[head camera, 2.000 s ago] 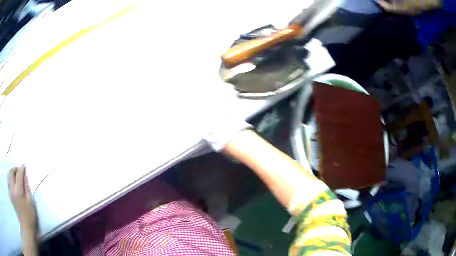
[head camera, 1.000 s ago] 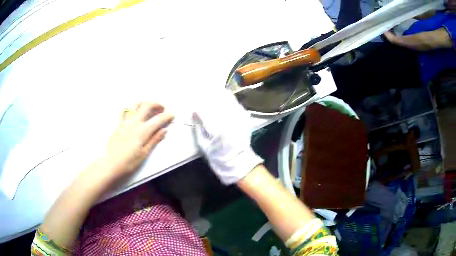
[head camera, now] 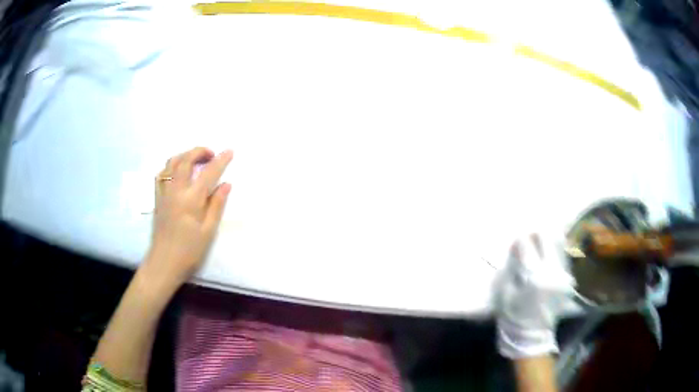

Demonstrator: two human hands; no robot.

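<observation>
My left hand [head camera: 191,203] is bare, with a ring, and lies on the left part of the white pressing table [head camera: 345,168]. Its fingers are bent; the glare hides whether it pinches any white piece. My right hand [head camera: 533,295], in a white glove, is at the near right table edge, blurred, just left of the iron. The steam iron [head camera: 613,279] stands at the right table corner, its orange-brown handle [head camera: 628,243] on top and not held. White pieces on the white cloth cannot be made out.
A long yellow strip [head camera: 322,9] runs across the far side of the table, with a gap toward the right. Creased white cloth [head camera: 96,73] lies at the far left. A brown board [head camera: 625,352] is below the iron at the lower right.
The view has turned right, so the iron now shows farther right and lower. My hands, close together a second ago, are now far apart, one at each side.
</observation>
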